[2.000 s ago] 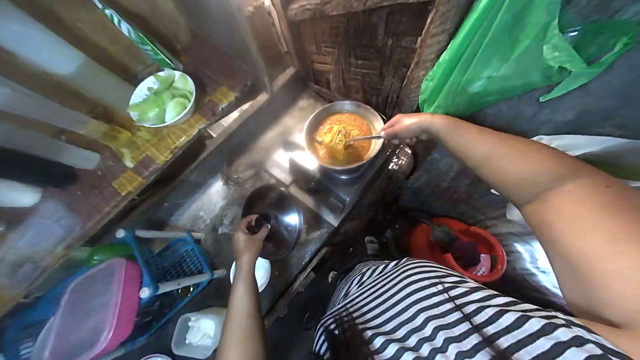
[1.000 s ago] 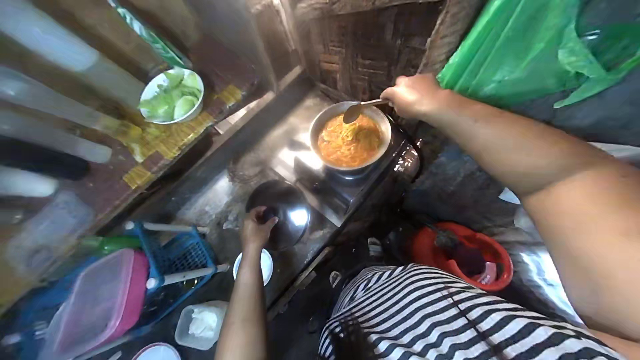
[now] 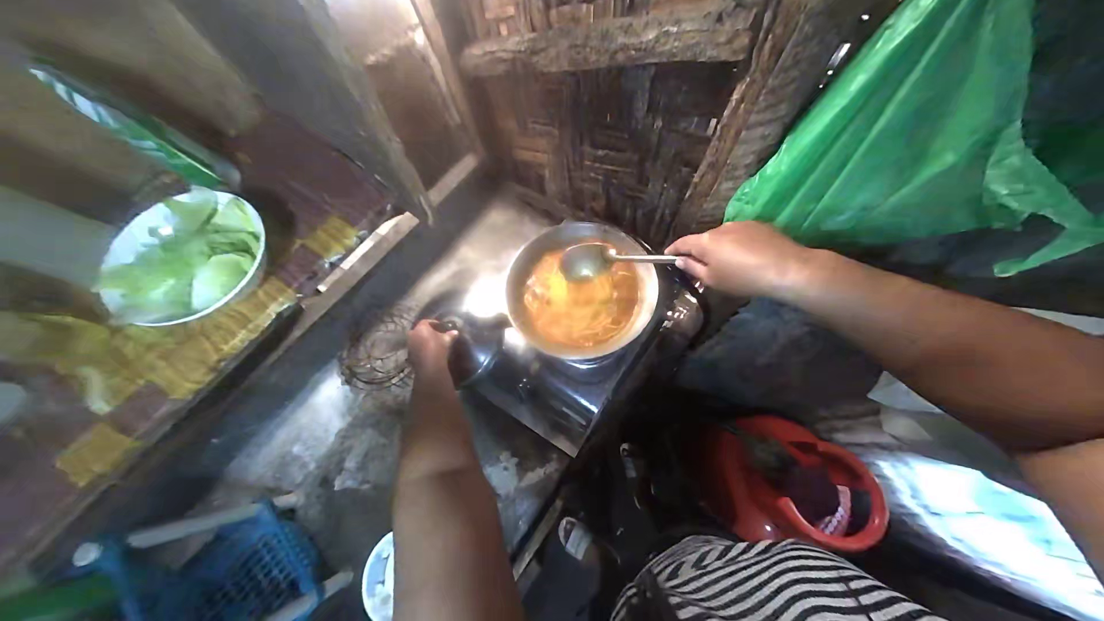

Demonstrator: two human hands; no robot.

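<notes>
My right hand (image 3: 733, 259) grips the handle of a metal ladle (image 3: 588, 261), whose bowl is over the orange soup in a metal pot (image 3: 516, 323). The pot stands on a shiny gas stove (image 3: 561, 401). To the left, my left hand (image 3: 434, 345) holds the knob of a dark, shiny pot lid (image 3: 473, 349), which is tilted beside the pot. A coil of wire (image 3: 377, 354) lies just left of that hand.
A white bowl of sliced pale green vegetable (image 3: 254, 280) sits on the ledge at left. A blue plastic basket (image 3: 250, 561) is at lower left, a red basin (image 3: 871, 517) at lower right. A green plastic bag (image 3: 897, 147) hangs at upper right, beside a woven wall (image 3: 595, 138).
The lid in my left hand has moved closer to the pot and is now tilted. The ladle has shifted in the pot. The view has moved nearer to the stove.
</notes>
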